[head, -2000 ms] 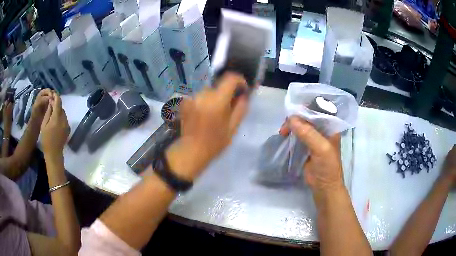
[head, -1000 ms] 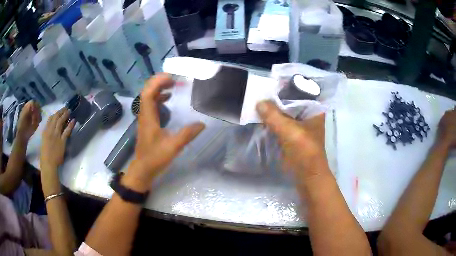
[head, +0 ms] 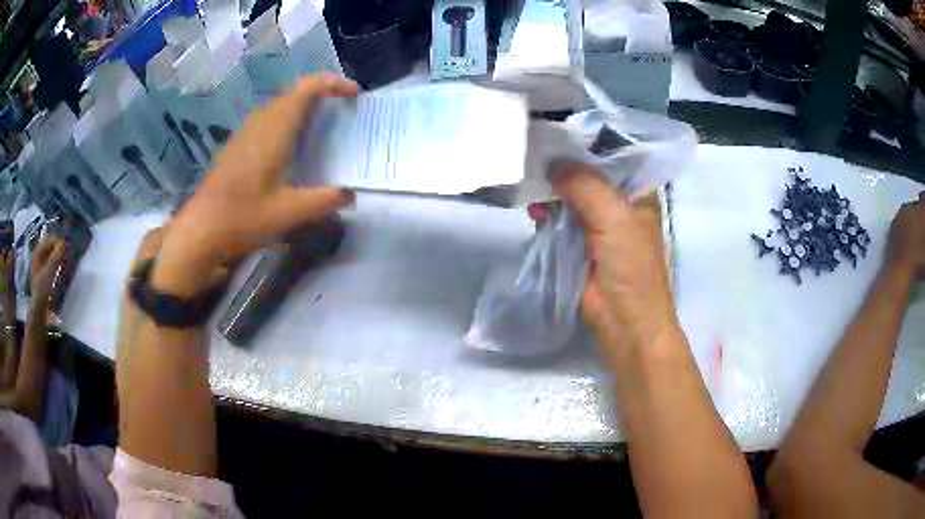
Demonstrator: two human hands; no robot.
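A pale retail box [head: 436, 140] lies on its side in the air in front of me, its printed side showing. My left hand [head: 254, 182] holds its left end between thumb and fingers. My right hand [head: 609, 243] grips the translucent white bag [head: 538, 294] beside the box's right end, where hand, bag and flaps overlap and blur. A dark part shows in the bag's top; the rest of its content is hidden. A dark grey handheld device [head: 266, 289] lies on the table, partly behind my left wrist.
Open retail boxes [head: 112, 142] stand along the back left. A heap of small dark parts [head: 811, 225] lies at right, near another person's arm [head: 862, 345]. Other hands [head: 46, 269] show at far left. A printed box [head: 458, 39] and black cups [head: 722, 63] are behind the white table [head: 406, 385].
The box has turned from its open end facing me to its printed side. My left hand has closed on it. The two devices at left no longer show beside the neighbour's hands.
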